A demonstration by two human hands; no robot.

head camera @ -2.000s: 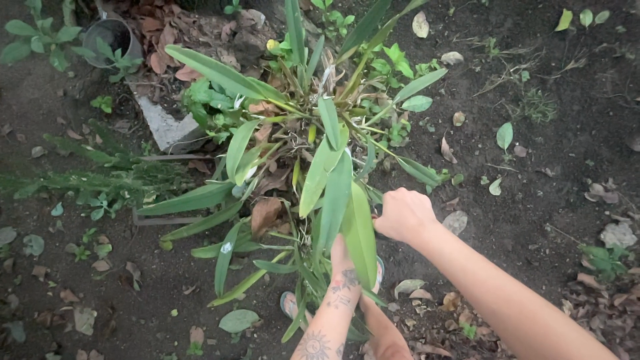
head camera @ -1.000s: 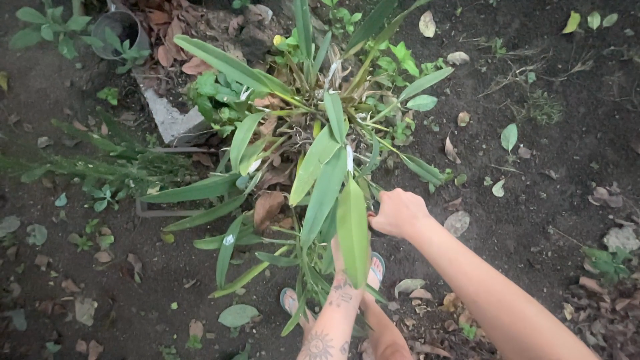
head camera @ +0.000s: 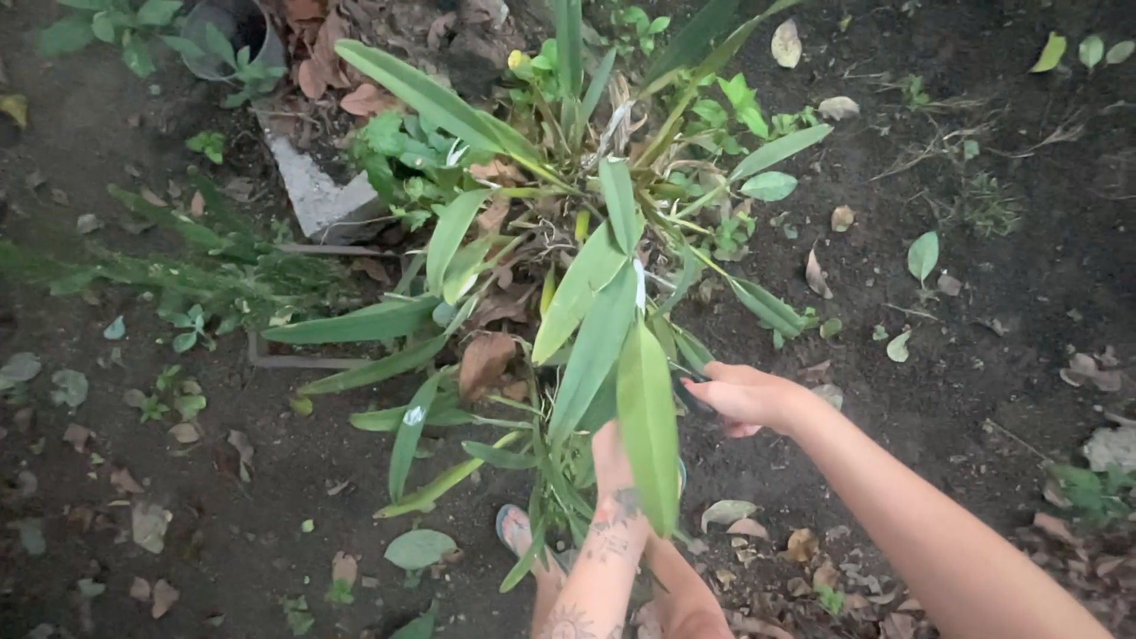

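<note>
A clump of orchid-like plant with long strap-shaped leaves (head camera: pixel 599 355) fills the middle of the head view. My left hand (head camera: pixel 612 444) reaches in from below, and the broad leaves cover its fingers, so what it touches is hidden. On the right side of the clump, my right hand (head camera: pixel 741 398) has thumb and fingers drawn together at a dark green leaf (head camera: pixel 692 351). Something dark shows just beneath its fingertips, too unclear to name. A yellow-green leaf (head camera: pixel 648 426) hangs between the two hands.
A concrete block (head camera: pixel 324 200) and a grey pot (head camera: pixel 232 40) lie at the upper left. A thin rectangular frame (head camera: pixel 306 361) rests on the soil left of the clump. My sandalled foot (head camera: pixel 515 530) stands below the plant. Dry leaves (head camera: pixel 801 544) are scattered on the dark soil.
My right hand has turned, with more of its fingers and palm side showing than before. My left hand stays behind the leaves.
</note>
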